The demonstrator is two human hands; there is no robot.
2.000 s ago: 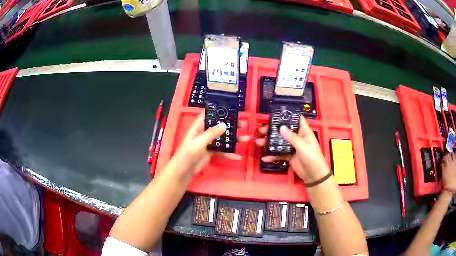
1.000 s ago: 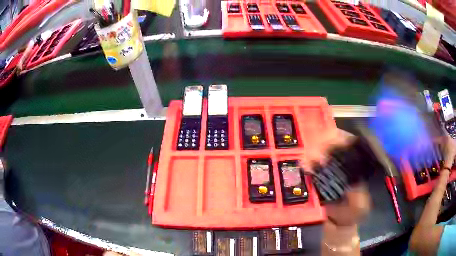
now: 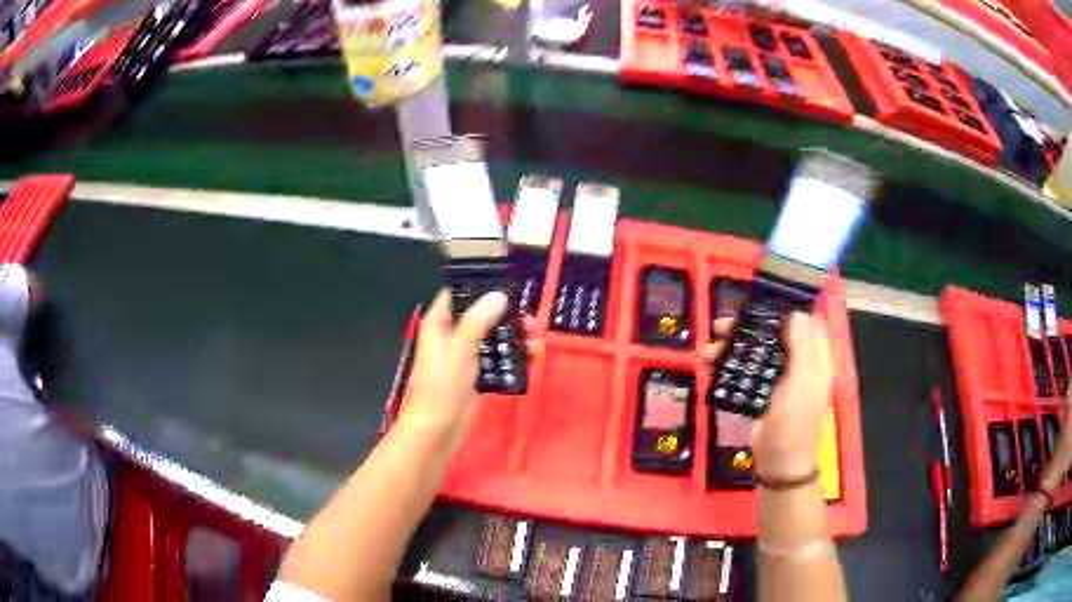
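Observation:
My left hand (image 3: 453,347) holds an open flip phone (image 3: 470,265) over the left side of the red phone tray (image 3: 541,482), thumb on the keypad, its screen pale. My right hand (image 3: 799,382) holds another open flip phone (image 3: 752,353) over the tray's right side, its screen bright and blurred. Two open phones (image 3: 582,294) with white screens lie at the tray's back left. Closed phones (image 3: 665,417) with gold emblems lie in the middle pockets, partly hidden by the right-hand phone. A yellow phone back (image 3: 830,459) shows at the front right.
Several batteries (image 3: 605,574) line the bench edge. Red pens lie left (image 3: 401,370) and right (image 3: 939,482) of the tray. A post bears a yellow-and-white cup (image 3: 390,49). A neighbour's arm (image 3: 1023,529) reaches to another red tray (image 3: 970,412). More trays (image 3: 741,88) stand across the line.
The camera view has shifted. My left hand has come back into view with an open phone. My right hand, blurred at the tray's right a second ago, now holds an open phone over it.

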